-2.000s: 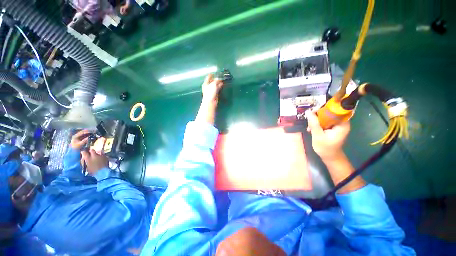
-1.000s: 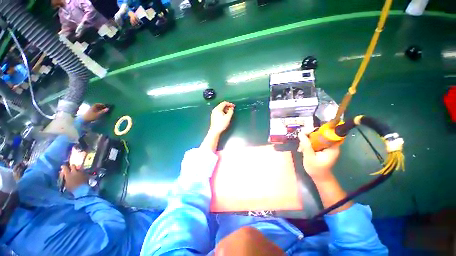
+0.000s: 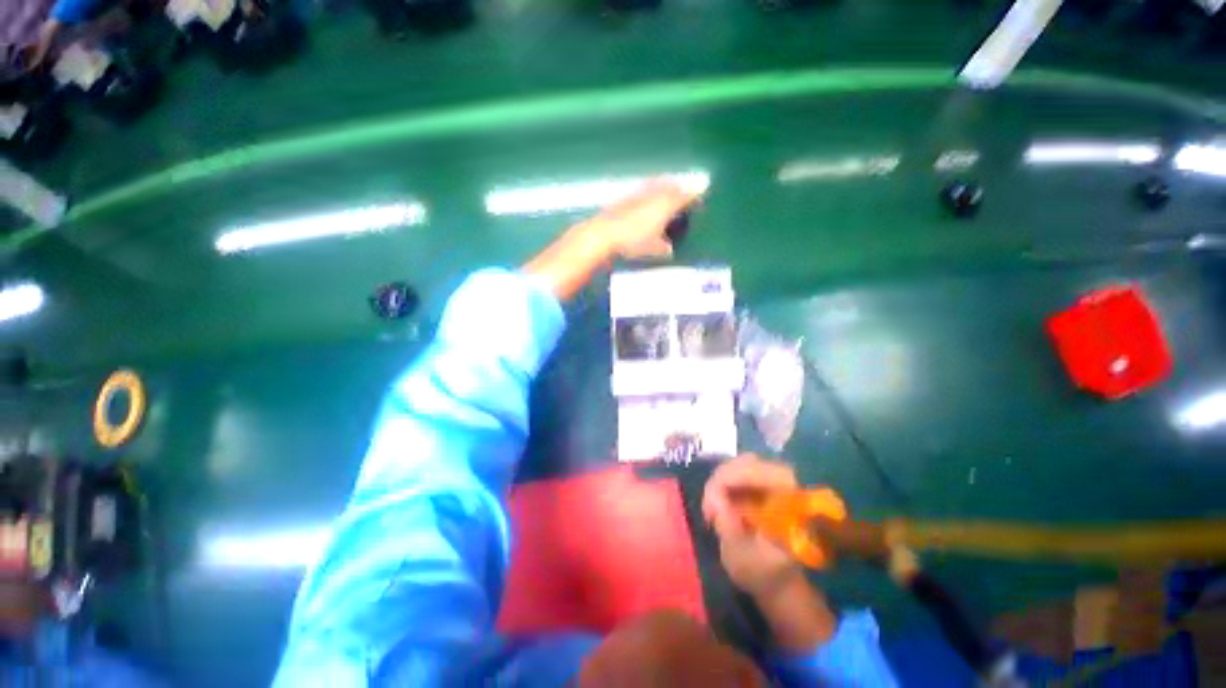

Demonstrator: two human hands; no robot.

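My left hand (image 3: pixel 648 222) reaches over the bench beyond the screw feeder, its fingers at a small round black part (image 3: pixel 678 226). The fingers partly hide the part, and blur hides whether they grip it. My right hand (image 3: pixel 753 518) holds the orange electric screwdriver (image 3: pixel 807 522) to the right of the red mat (image 3: pixel 605 548). The driver points left, its tip hidden or blurred near my fingers. The grey-white screw feeder (image 3: pixel 676 363) stands beyond the mat's right part.
A crumpled clear plastic bag (image 3: pixel 772 386) lies beside the feeder. A red box (image 3: pixel 1111 341) is at the right. Other round black parts stand on the bench, at the left (image 3: pixel 394 298) and far right (image 3: pixel 960 199). A yellow tape roll (image 3: pixel 120 409) lies at the left.
The view has turned to the right. My left hand has moved from left of the feeder to the black part behind it. The screwdriver has swung lower, away from the feeder, with its yellow cord now nearly level.
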